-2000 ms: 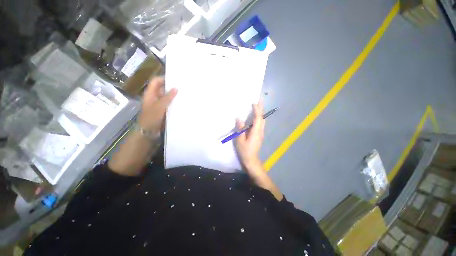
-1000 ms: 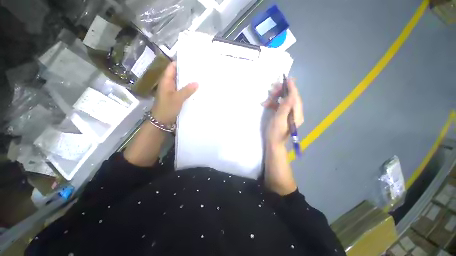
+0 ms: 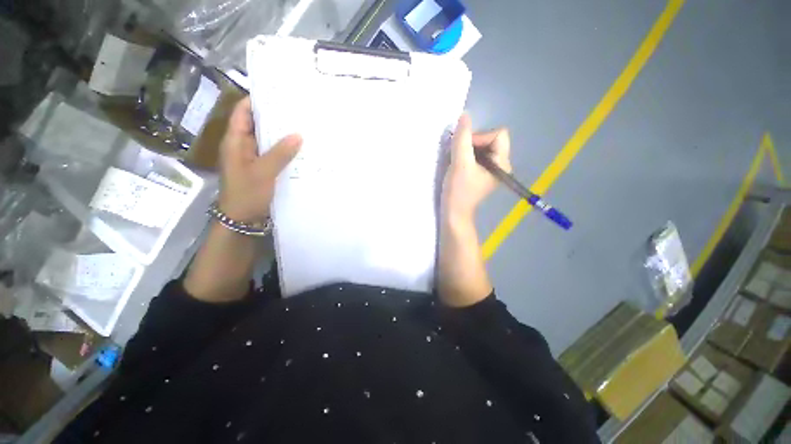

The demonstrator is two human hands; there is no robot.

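Note:
A clipboard with white sheets lies against my front, its dark clip at the far end. The writing on it is too washed out to read. My left hand grips its left edge, thumb on top of the sheets. My right hand is at its right edge and holds a ballpoint pen, whose blue end points out to the right over the floor. Whether the right fingers also grip the sheets cannot be told.
White bins with bagged parts and cards fill the shelf at left. A blue weighing tray sits on the scale beyond the clipboard. Cardboard boxes and a clear bag are at lower right. Yellow lines cross the floor.
The pen has swung from lying across the sheets to pointing right, off the clipboard. My right hand has moved up to the clipboard's upper right edge. My left hand keeps its hold.

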